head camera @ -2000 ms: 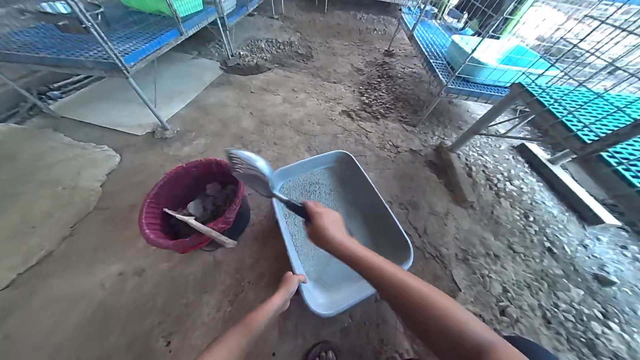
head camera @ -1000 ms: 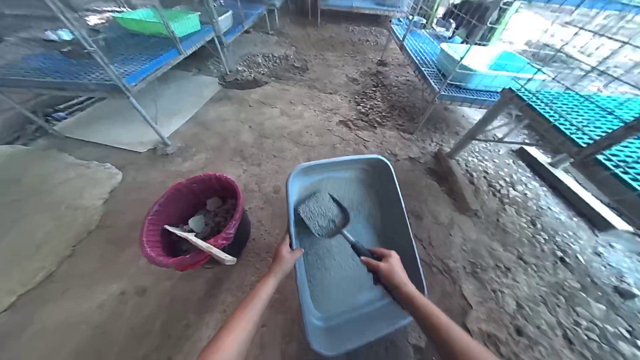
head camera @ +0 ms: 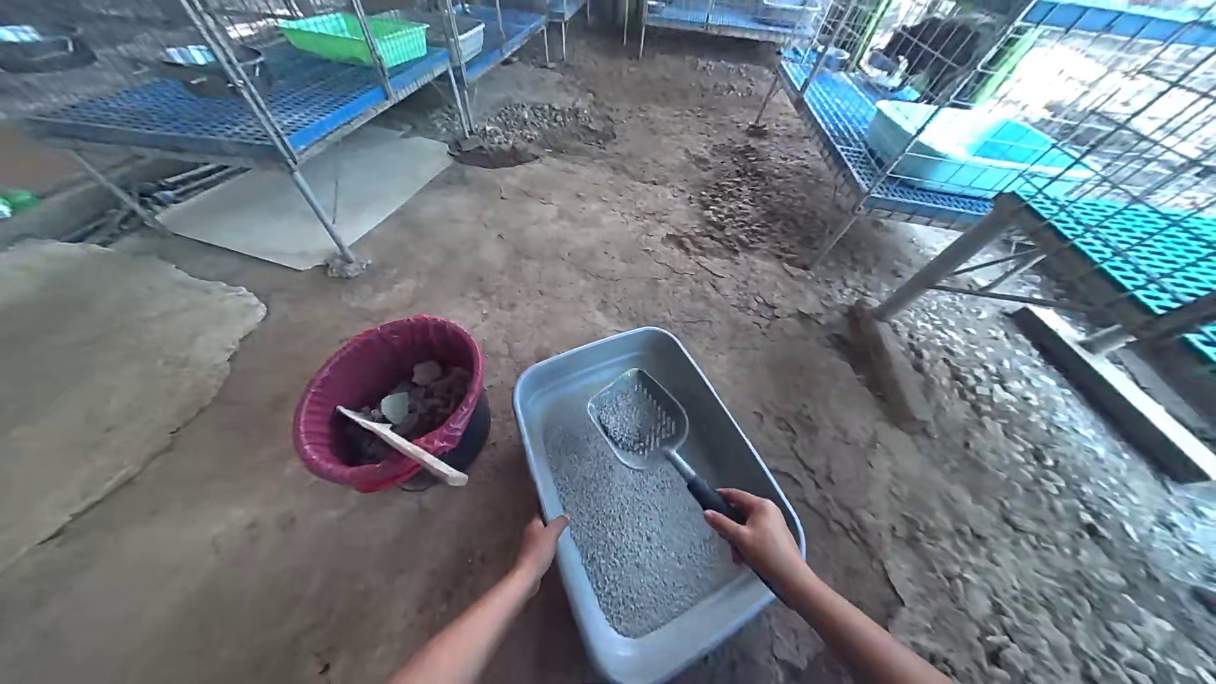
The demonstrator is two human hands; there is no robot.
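Observation:
A grey plastic litter box (head camera: 665,350) stands on the ground, holding grey granular litter (head camera: 632,527). My left hand (head camera: 541,549) grips its left rim, thumb over the edge. In my right hand (head camera: 757,534) is the dark handle of a slotted metal litter scoop (head camera: 638,418); some litter lies in its blade, which is over the far part of the box. To the left stands a dark bucket lined with a magenta plastic bag (head camera: 323,427), with clumps of waste inside. A pale stick or wooden strip (head camera: 408,446) lies across the bucket's rim.
Raised wire cages with blue slatted floors (head camera: 180,114) stand at the left and right, holding a green tray (head camera: 356,38) and a light blue tray (head camera: 969,152). A teal slatted platform (head camera: 1140,247) is at the right, above gravel and a concrete beam (head camera: 1121,389). The dirt floor is uneven.
Two seconds ago the scoop was raised near the bucket; it is now over the litter box. Since one second ago it has moved toward the box's far end. My left hand stays on the rim.

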